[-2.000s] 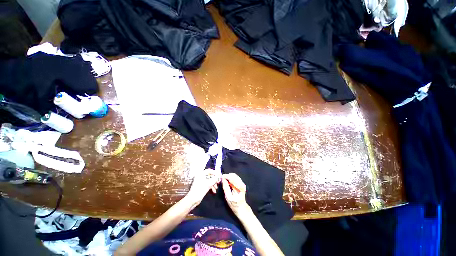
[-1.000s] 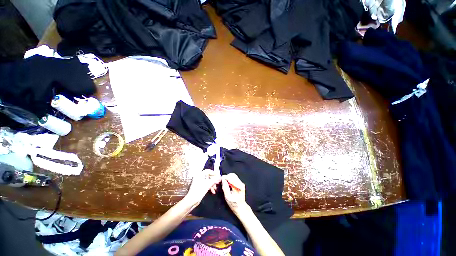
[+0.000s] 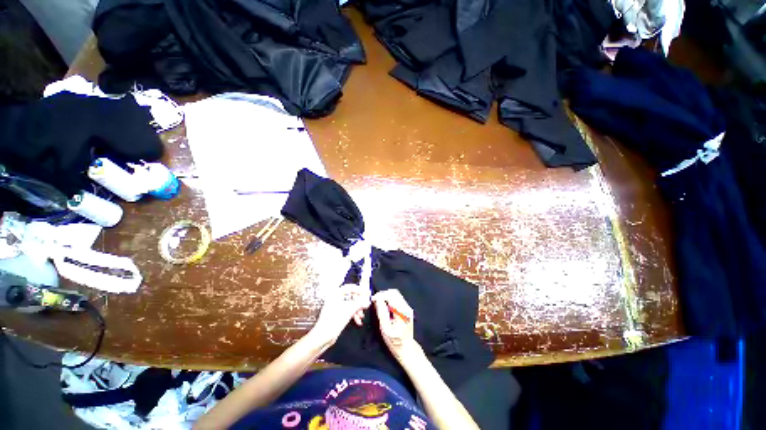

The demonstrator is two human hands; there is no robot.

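Observation:
The black cut-piece bundle (image 3: 428,294) lies at the table's front edge, gathered at its middle by a white tie strip (image 3: 364,262). Its narrower end points up and left onto the paper sheet. My left hand (image 3: 343,311) pinches the hanging end of the tie strip. My right hand (image 3: 393,317) is beside it, fingertips close to the strip's end, and holds a thin orange-red tool, perhaps a pen. The exact contact of the tool is too small to tell.
A white paper sheet (image 3: 243,159), tape roll (image 3: 185,242) and thread cones (image 3: 116,180) are at left. Black garment pieces (image 3: 294,50) lie at the far side, a navy bundle (image 3: 714,210) at right. A blue basket (image 3: 705,386) and fabric scraps (image 3: 151,390) are below the table edge.
The view has shifted very slightly. My right hand has moved slightly beside the strip's end. The bundle and my left hand are in about the same place.

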